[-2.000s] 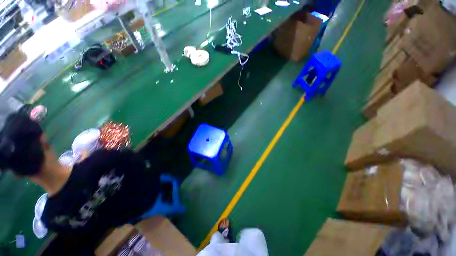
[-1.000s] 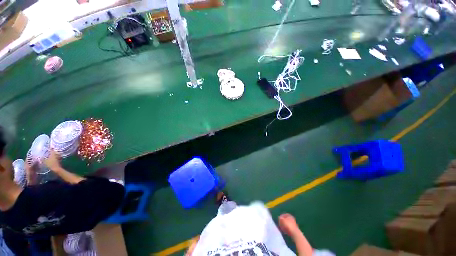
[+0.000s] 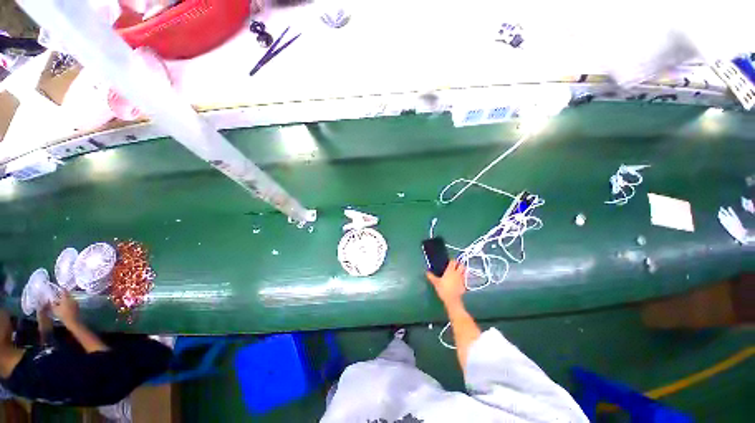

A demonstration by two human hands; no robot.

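Observation:
My right hand (image 3: 449, 281) reaches over the green bench with its fingers on the lower end of a black phone (image 3: 435, 255), which lies at the bench's near side. Whether the fingers grip it or only touch it is hard to tell. Tangled white cables (image 3: 488, 256) lie just right of the phone and hand. A white fan grille (image 3: 362, 252) lies left of the phone, with a small white part touching its far edge. My left hand is not in view.
A person (image 3: 83, 368) sits at the left, hands on white grilles (image 3: 95, 266) beside a copper-red heap (image 3: 132, 277). A pale upright bar (image 3: 240, 169) stands on the bench. Blue stools (image 3: 269, 372) stand below the near edge. A red basin (image 3: 186, 29) sits beyond the bench.
The view has turned and moved up to the bench. My right hand, low beside my body a second ago, is now at the phone. The co-worker remains at the grilles.

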